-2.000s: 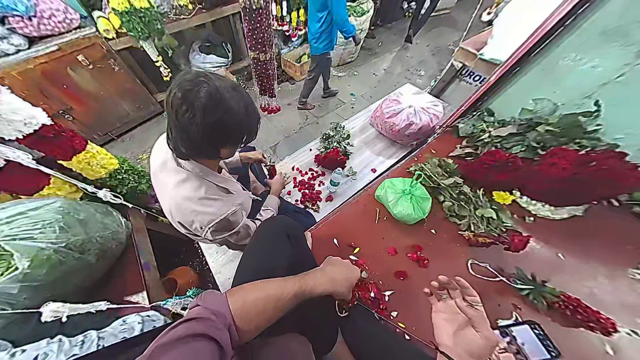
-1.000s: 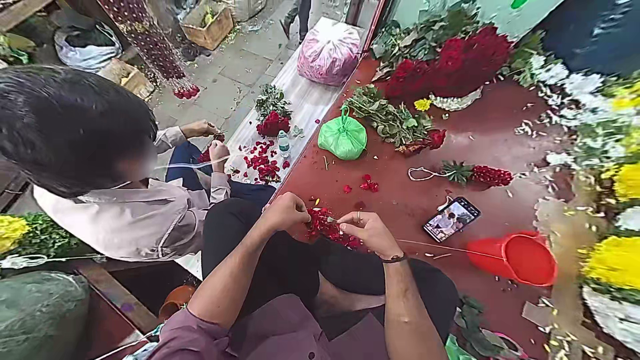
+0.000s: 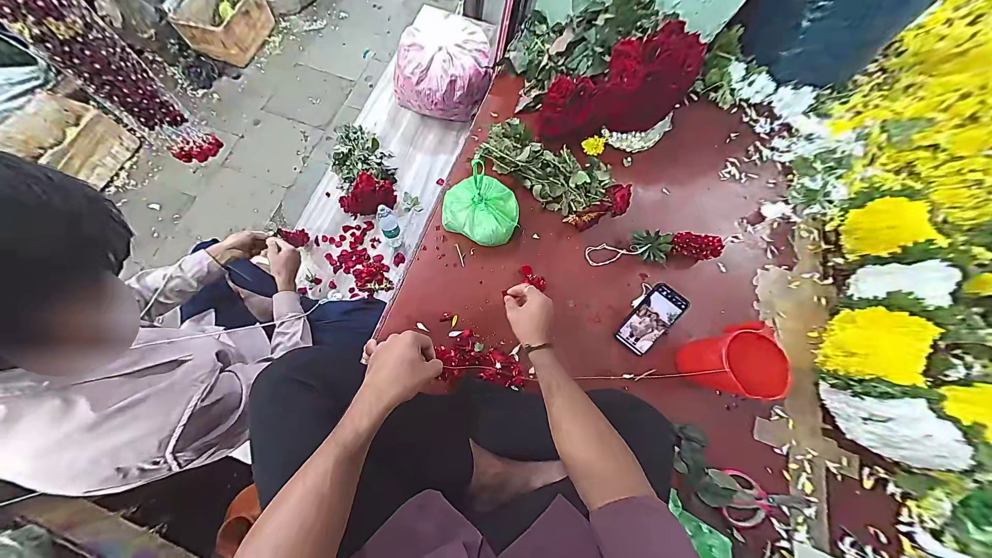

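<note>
My left hand (image 3: 401,363) is closed on a white thread (image 3: 589,377) at the near edge of the red tabletop; the thread runs right to a red plastic cup (image 3: 735,362). A heap of red petals (image 3: 484,360) lies beside that hand, with the thread across it. My right hand (image 3: 529,310) is higher on the tabletop, its fingertips pinched at a few red petals (image 3: 532,277); whether they hold them is unclear. To its right lie a smartphone (image 3: 652,318) and a short red garland piece with green leaves (image 3: 697,245). A tied green plastic bag (image 3: 480,209) stands beyond my hands.
A person in a pale shirt (image 3: 147,387) sits close at left, fingers on a red flower. Red roses (image 3: 659,74) with leaves lie at the far side. A water bottle (image 3: 388,225) stands beside loose petals. Scissors (image 3: 745,500) lie at lower right; yellow and white flowers (image 3: 880,346) line the right.
My hands, close together over the red petals a second ago, are apart; the right one has moved forward over the tabletop. The view has swung right since the earliest frame.
</note>
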